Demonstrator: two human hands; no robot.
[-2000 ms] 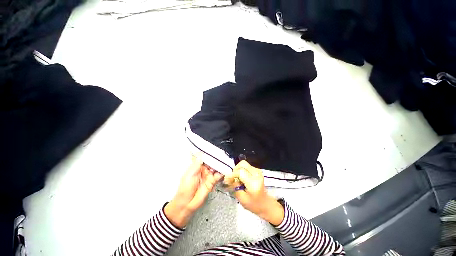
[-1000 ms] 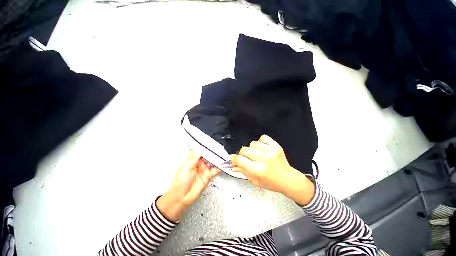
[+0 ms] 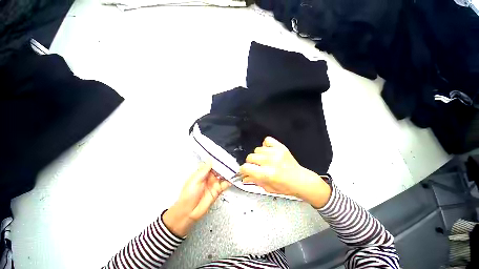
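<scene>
Black trousers [image 3: 289,105] lie folded on the pale table in front of me, the waistband towards me. The white waistband lining [image 3: 212,151] with a thin dark line curves open along the near left edge. My left hand [image 3: 197,197] holds the waistband edge from below, fingertips pinching it. My right hand [image 3: 273,168] is closed in a fist over the band, around thread snips [image 3: 236,177]; only their metal tips show, at the band beside my left fingertips. The rest of the snips is hidden by my fingers.
Dark trousers [image 3: 47,115] lie on the left of the table [image 3: 152,63]. A pile of dark trousers [image 3: 362,42] covers the far right. White garments [image 3: 173,4] lie at the far edge. A grey padded surface [image 3: 404,226] is at the lower right. Dark specks dot the near tabletop.
My right hand has moved from below the waistband up over it, and the snips' tips now show. My left hand stays at the band. The view has shifted slightly.
</scene>
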